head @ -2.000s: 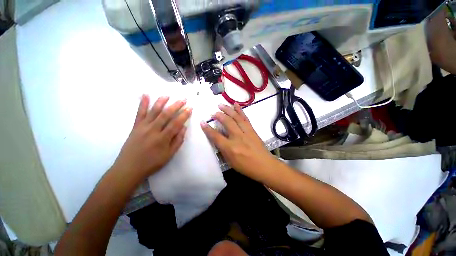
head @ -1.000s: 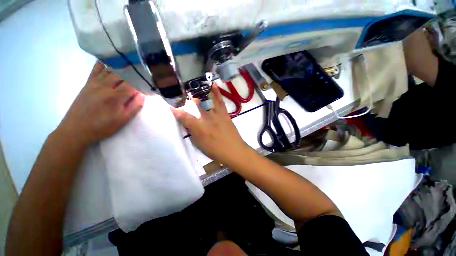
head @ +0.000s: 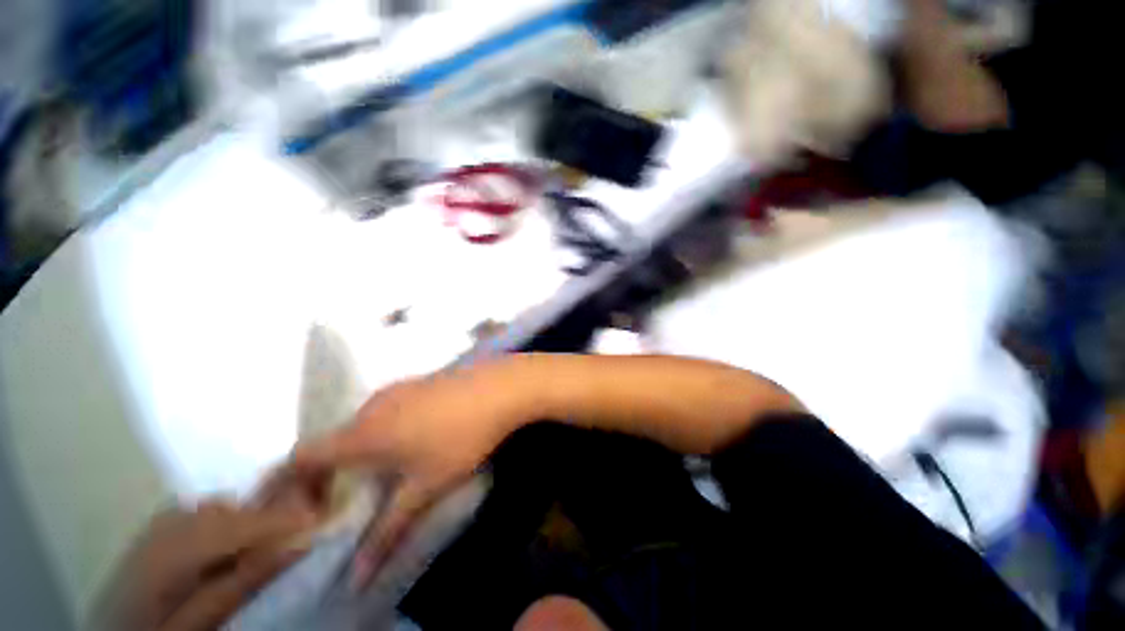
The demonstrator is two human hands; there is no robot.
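Note:
The frame is motion-blurred. My right hand point(head: 426, 438) and my left hand point(head: 210, 555) meet at the lower left, near the table's front edge. Both hold a beige and whitish fabric piece point(head: 327, 376); a beige part sticks up above my right fingers, and a paler part hangs below. The fingertips and the layers between them are too blurred to tell apart. The white sewing machine with its blue stripe point(head: 494, 47) is beyond the hands, and its needle area is indistinct.
Red-handled snips point(head: 484, 203), black-handled shears point(head: 586, 232) and a black smartphone point(head: 598, 133) lie by the machine. A long beige piece point(head: 62, 407) lies along the table's left edge. A large white panel point(head: 839, 321) is at the right. Another person's arm point(head: 950, 74) shows upper right.
Both hands have moved from the needle area toward the lower left and come together on fabric. The white piece no longer lies under the needle. The view has shifted and turned.

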